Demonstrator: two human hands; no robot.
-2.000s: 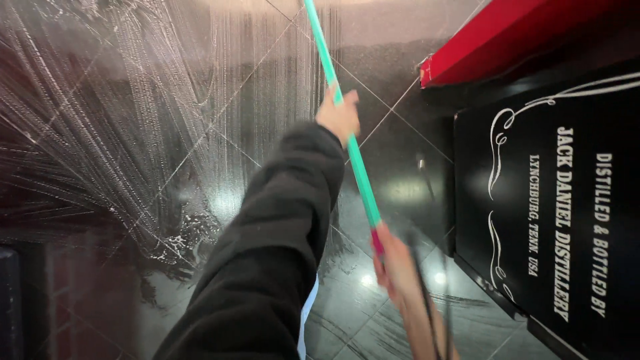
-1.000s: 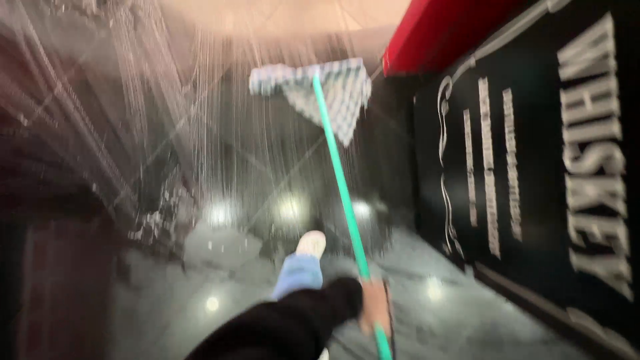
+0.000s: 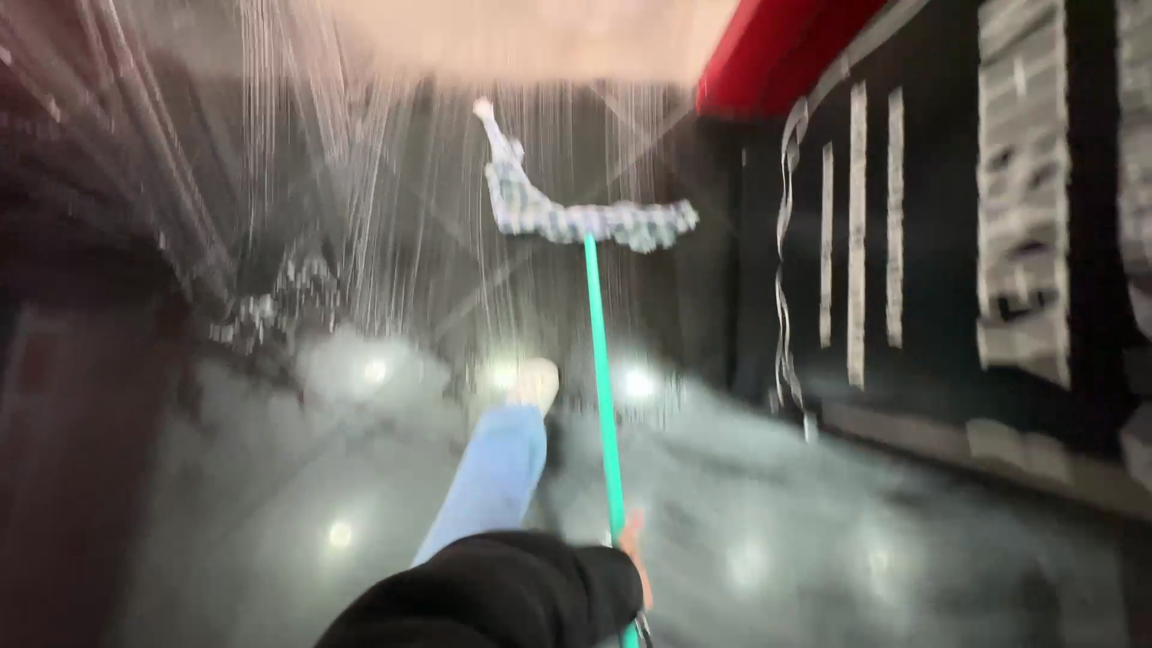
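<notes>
My left hand [image 3: 635, 553], at the end of a black sleeve, is closed around a green mop pole [image 3: 603, 387] near the bottom centre. The pole runs up and away to a checked cloth [image 3: 576, 222] spread crosswise at its far end on the dark tiled floor. One end of the cloth trails up and to the left. Motion blurs the cloth and my hand. My right hand is out of view.
A black panel with large pale lettering [image 3: 918, 216] stands along the right, below a red object [image 3: 774, 54]. My leg in blue jeans [image 3: 490, 477] and a light shoe [image 3: 537, 382] are left of the pole. Wet streaks [image 3: 360, 180] mark the floor; a dark reddish surface [image 3: 72, 450] lies at left.
My left hand was higher on the pole two seconds ago, with my right hand visible below it. Since one second ago, the cloth's loose part has swung from below the pole's end to the upper left.
</notes>
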